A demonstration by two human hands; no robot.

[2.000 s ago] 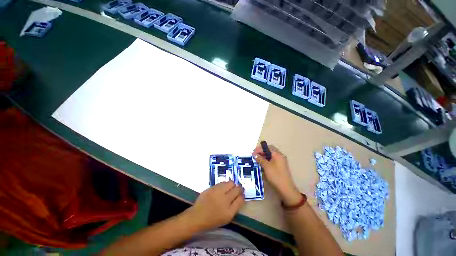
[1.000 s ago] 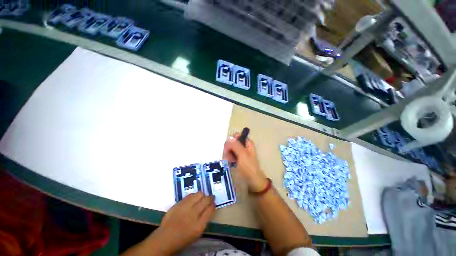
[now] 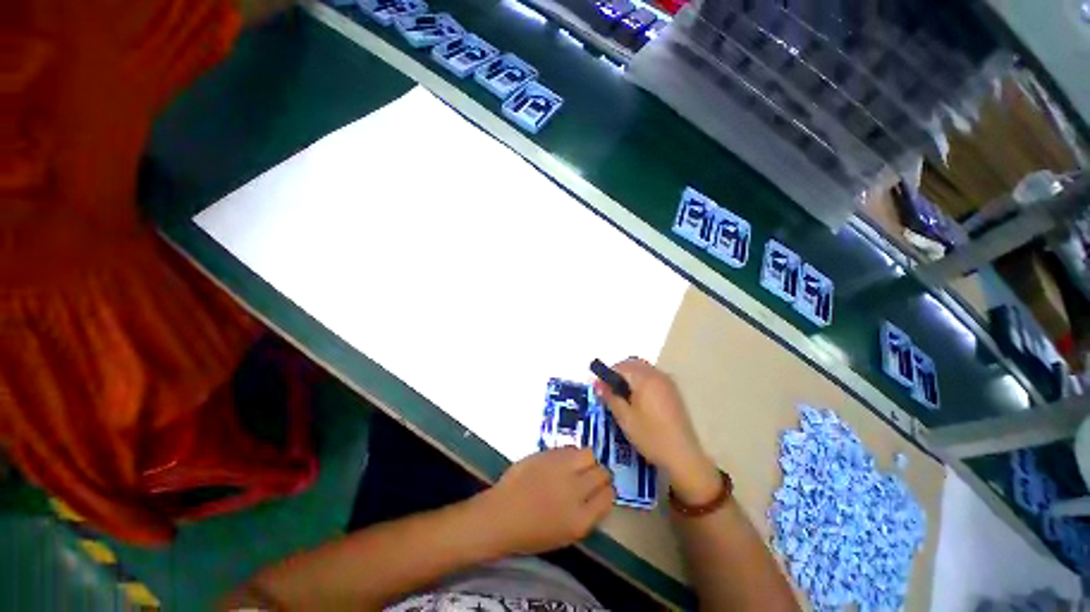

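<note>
Two flat electronic units [image 3: 567, 410] lie side by side at the front edge of the bench, where the white sheet meets the brown board. My left hand [image 3: 552, 496] rests on their lower edges with fingers bent and covers part of them. My right hand [image 3: 647, 412] is over the upper part of the right unit and holds a short dark pen-like tool [image 3: 611, 379]. The tool's tip is hidden or too small to tell. A heap of small pale blue pieces [image 3: 846, 514] lies on the brown board to the right.
The white sheet [image 3: 454, 257] spreads left of the units. A pale rail [image 3: 765, 320] divides the bench from the green belt, which carries rows of units [image 3: 714, 226]. Stacked grey trays [image 3: 777, 102] stand beyond. A person in orange-red clothing [image 3: 108, 263] is at the left.
The view has swung left, bringing in the person in orange-red. My right hand has moved from beside the right unit to over its upper part, still with the dark tool.
</note>
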